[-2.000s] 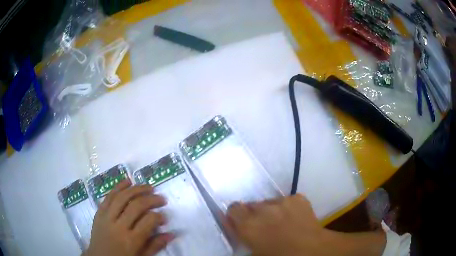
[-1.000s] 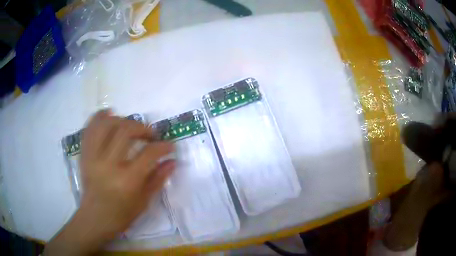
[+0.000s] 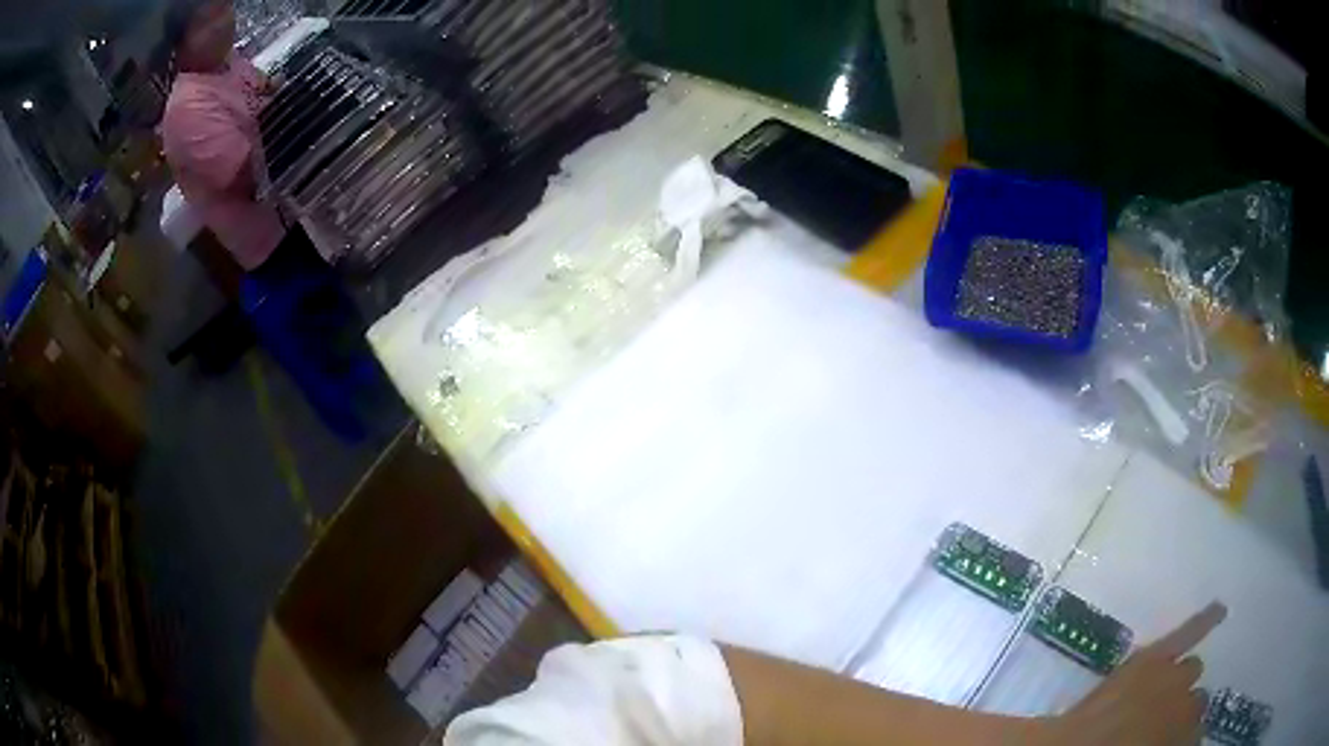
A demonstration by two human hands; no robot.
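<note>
White housing shells lie in a row at the lower right. One shell has a green circuit board across its far end. A second green board sits at the end of the shell beside it. Another board shows at the bottom right, its shell hidden or cut off. My left hand is over the shells at the bottom edge, with its index finger stretched out and nothing visible in it. Its lower part is cut off. My right hand is out of the picture.
A blue tray holds small grey screws. Right of it are a clear bag and white straps. A flat black rectangle lies at the far edge. An open carton stands left. A person is beyond.
The view has swung left, bringing in the carton, black rectangle and person. My right hand and the black screwdriver have left the picture. My left hand now appears at the lower right.
</note>
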